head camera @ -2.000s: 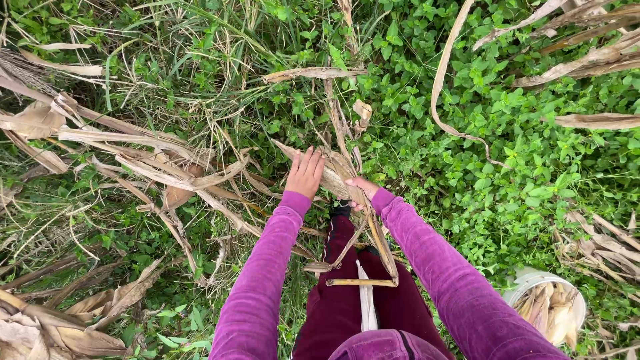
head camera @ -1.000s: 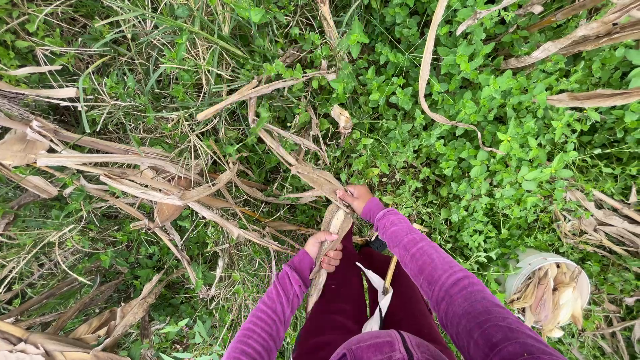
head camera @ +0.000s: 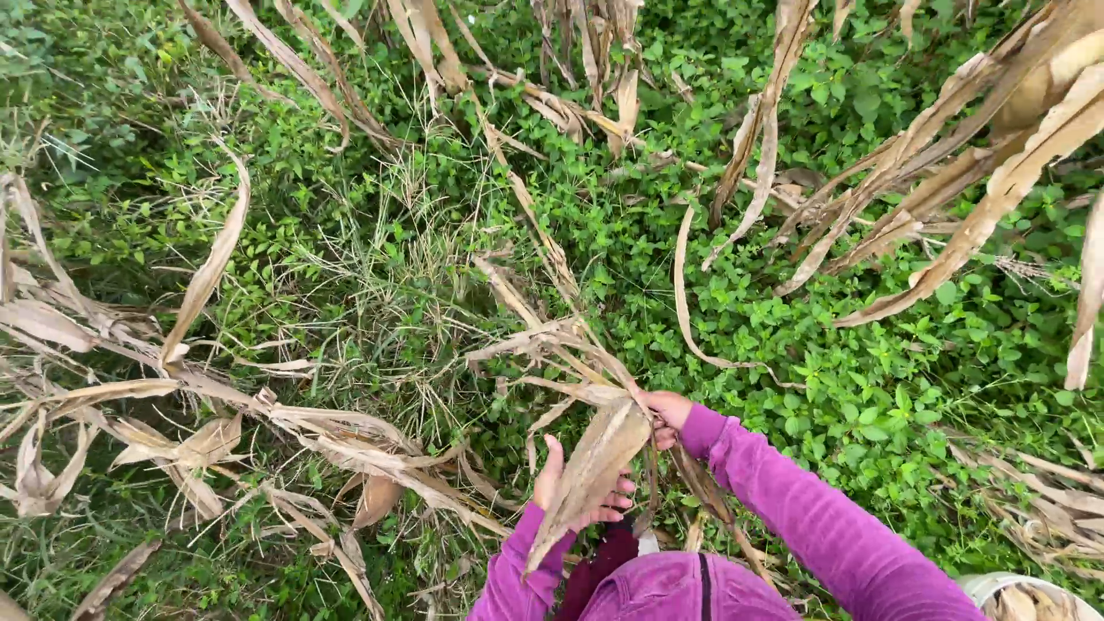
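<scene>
My right hand (head camera: 666,417) grips a dry corn stalk (head camera: 614,366) near where a husk-covered ear (head camera: 595,466) joins it. The ear hangs down toward my body, its pointed end low and to the left. Behind and beneath the ear, my left hand (head camera: 576,498) is spread, thumb up on one side and fingers showing on the other. It does not close around the husk; whether the palm touches it cannot be told. Dry leaves trail from the stalk below my right hand.
Bent dry corn stalks (head camera: 345,431) lie at the left, with a brownish husked ear (head camera: 377,500) among them. More dry leaves (head camera: 923,172) hang at the upper right. A white bucket (head camera: 983,585) holding husks stands at the lower right. Low green weeds cover the ground.
The view has shifted to take in more ground ahead. My left hand, closed on a husked ear one second ago, is now spread open behind a husked ear. My right hand still grips dry plant material.
</scene>
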